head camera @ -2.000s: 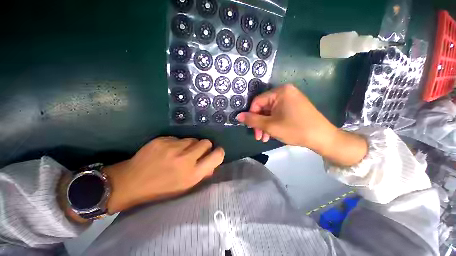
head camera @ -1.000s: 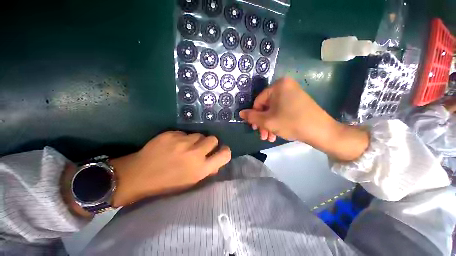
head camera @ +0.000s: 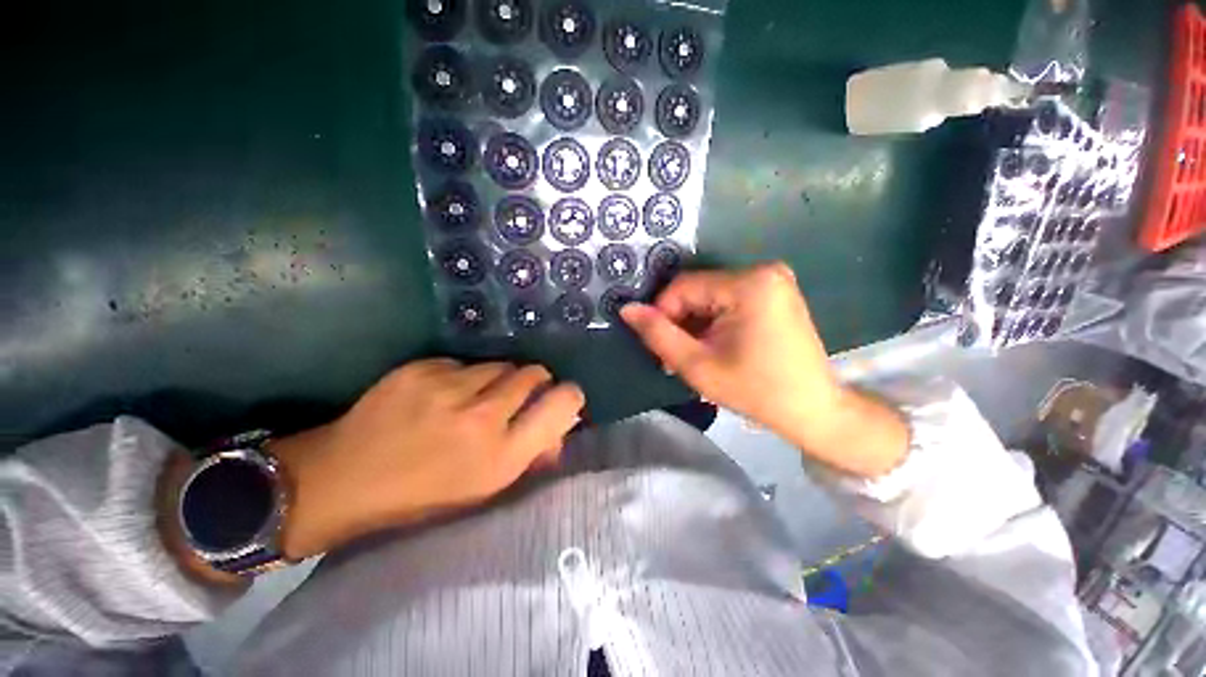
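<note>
Black round discs with pale spoked centres [head camera: 567, 101] lie in rows on a flat clear plastic bag [head camera: 706, 146] in front of me. My right hand [head camera: 741, 337] has its thumb and index fingertip together at the disc [head camera: 618, 303] in the bag's near right corner. The fingertips partly cover this disc; whether they grip it or something tiny is hidden. My left hand [head camera: 456, 430] rests palm down at the bench's near edge, left of my right hand. Its fingers are curled, and nothing shows in them.
A translucent white squeeze bottle [head camera: 913, 98] lies on its side at upper right, nozzle pointing right. Beyond it are shiny filled bags of discs [head camera: 1045, 225] and a red-orange slotted tray [head camera: 1176, 152]. Another person's pale sleeve [head camera: 1164, 324] shows at the right edge.
The view has shifted, so the bag sits further left. My right forearm is lower and the hand's angle has changed, uncovering more of the right column. The fingertips remain at the near right corner.
</note>
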